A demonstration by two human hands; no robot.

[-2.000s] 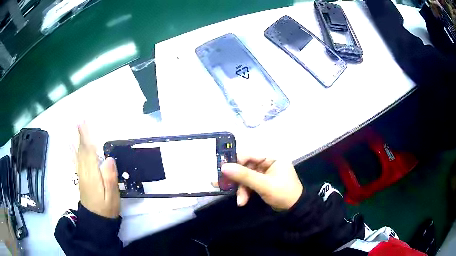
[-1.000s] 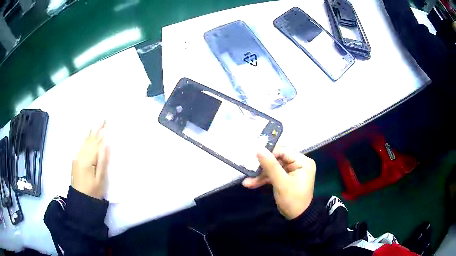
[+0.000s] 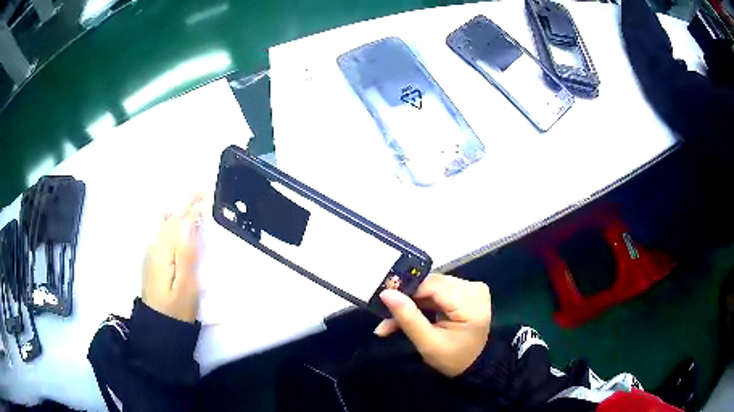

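A bare black phone middle frame (image 3: 278,211) is tilted above the white surface, its solid black area at the upper left. My right hand (image 3: 443,322) pinches its lower right end between thumb and fingers. My left hand (image 3: 172,261) lies on the white surface left of the frame, fingers extended and not touching the frame. Any empty bag under the left hand cannot be made out. A bagged frame (image 3: 412,113) with a black triangle mark lies beyond the held frame.
Another frame (image 3: 509,68) and a stack of black frames (image 3: 563,47) lie at the upper right. More black frames (image 3: 52,241) lie at the far left. A person's dark sleeve (image 3: 668,72) is at the right. A red stool (image 3: 599,265) stands below the table edge.
The held frame first swung away from my left hand, up towards the bagged frame, then came back down and left. My left hand has moved slightly right since one second ago.
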